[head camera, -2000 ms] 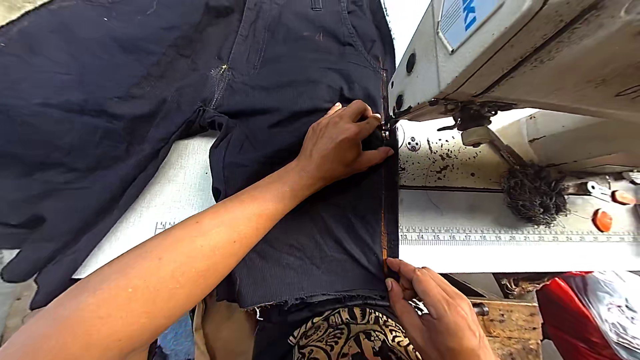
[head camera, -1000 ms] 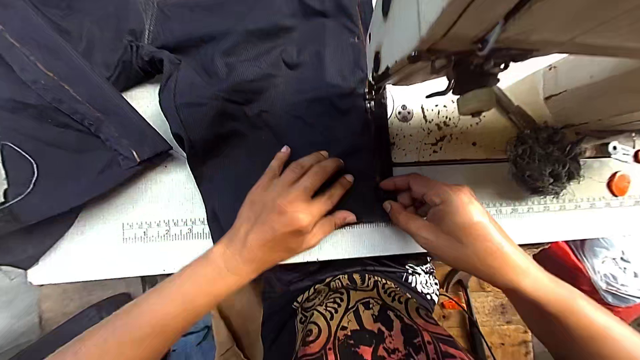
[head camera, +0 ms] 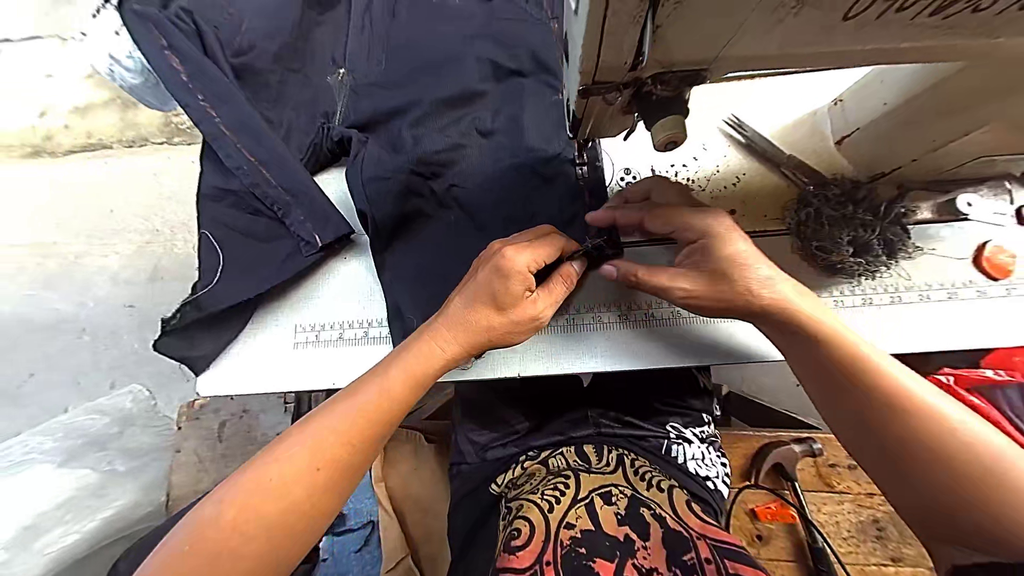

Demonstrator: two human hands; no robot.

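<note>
Dark navy trousers (head camera: 472,152) lie spread over the white sewing machine table (head camera: 320,364), their side edge running under the presser foot (head camera: 582,164) of the sewing machine (head camera: 624,88). My left hand (head camera: 520,288) pinches the trousers' folded edge near the leg's lower end, thumb against fingertips. From the other side my right hand (head camera: 688,248) reaches the same edge, thumb and fingers apart around a small dark fold; whether it grips the cloth is unclear. The cloth between the hands is partly hidden by my fingers.
Thread snips (head camera: 772,148) and a tangle of dark thread (head camera: 852,228) lie right of the machine's needle, with an orange disc (head camera: 994,260) farther right. A printed ruler (head camera: 880,296) runs along the table. Below are a claw hammer (head camera: 788,464) and a clear plastic bag (head camera: 88,472).
My left hand has gone from lying flat on the cloth to pinching its edge. My right hand has opened its fingers and moved up along the edge. The trouser leg has been drawn toward me.
</note>
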